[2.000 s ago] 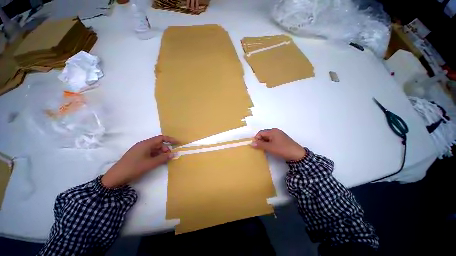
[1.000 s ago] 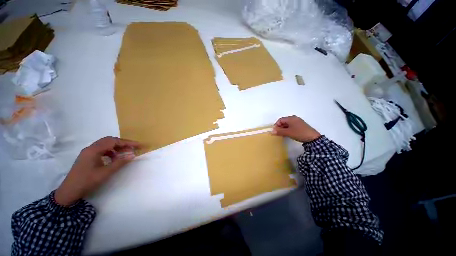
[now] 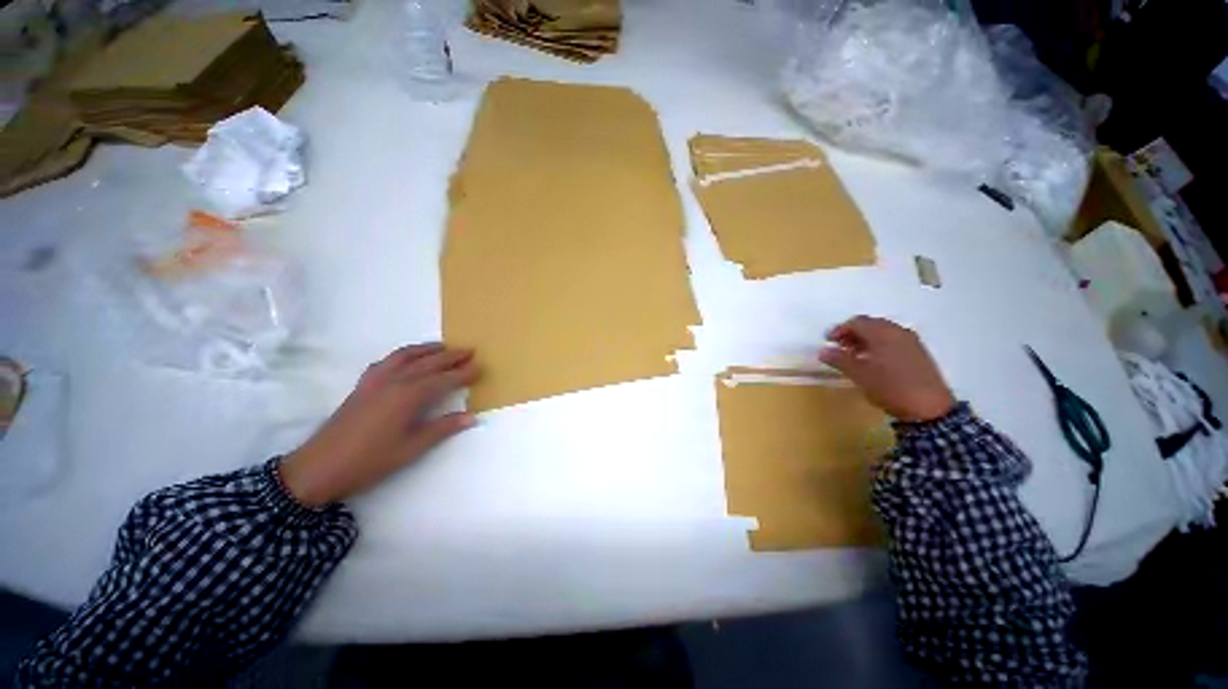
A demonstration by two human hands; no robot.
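A tan panel with a white strip along its upper edge (image 3: pixel 795 458) lies at the table's front right. My right hand (image 3: pixel 892 366) is over its upper right corner and hides it. The thumb and fingers are bent close together; whether they grip anything cannot be told. The long tan panel stack (image 3: pixel 572 242) lies in the middle. My left hand (image 3: pixel 384 417) is at its lower left corner, fingertips on the edge, thumb apart from the fingers, with nothing seen in it.
Strip-edged panels (image 3: pixel 788 222) lie right of the stack. Scissors (image 3: pixel 1077 420) and a small block (image 3: pixel 927 271) are at the right, large plastic bags (image 3: pixel 896 81) at the far right. A plastic bag (image 3: pixel 222 303), crumpled paper (image 3: pixel 249 162) and folded tan pieces (image 3: pixel 175 81) are at the left.
The strip-edged panel has moved right, away from the stack's lower edge, with my right hand. My left hand has left the panel and is at the stack's corner. The camera view has shifted.
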